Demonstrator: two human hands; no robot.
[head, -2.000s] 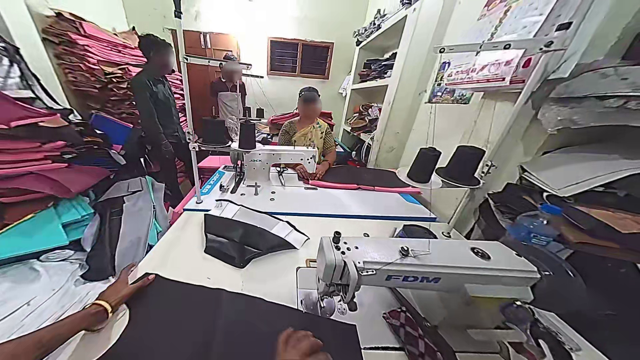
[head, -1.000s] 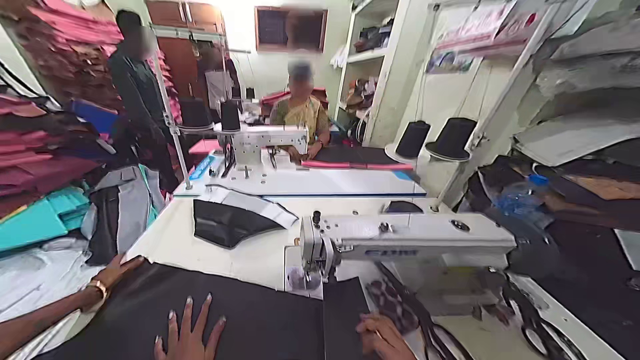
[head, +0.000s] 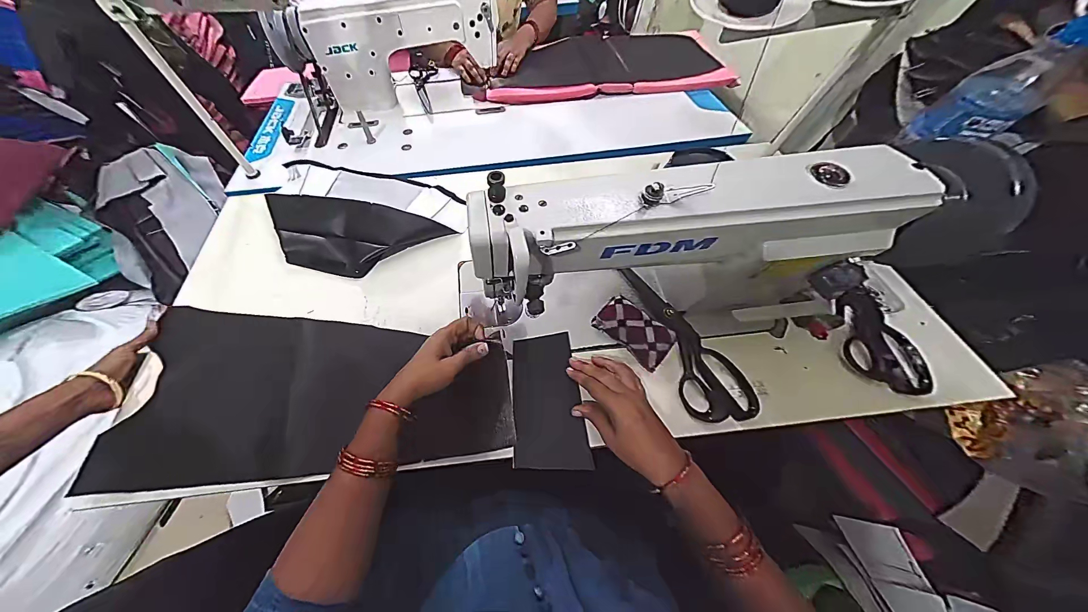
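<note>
A large black fabric panel (head: 280, 399) lies on the sewing table, left of a small black rectangular piece (head: 548, 408). My left hand (head: 446, 361) is over the panel's right end, just in front of the needle of the white FDM sewing machine (head: 705, 229); thumb and forefinger are close together, and whether they pinch anything is too small to tell. My right hand (head: 608, 395) rests its fingertips on the right edge of the small piece, fingers extended. Another person's hand (head: 127, 370) touches the panel's far left corner.
Black-handled scissors (head: 705, 374) and a checked cloth pad (head: 637, 331) lie beneath the machine arm. More black handles (head: 888, 344) are at the right. A black cut piece (head: 348, 234) lies behind the panel. Across the table, a co-worker's hands (head: 493, 64) work at a Jack sewing machine (head: 382, 51).
The view has tilted down closer to the table. My left hand has moved from flat on the panel to beside the needle area. My right hand remains at the small black piece.
</note>
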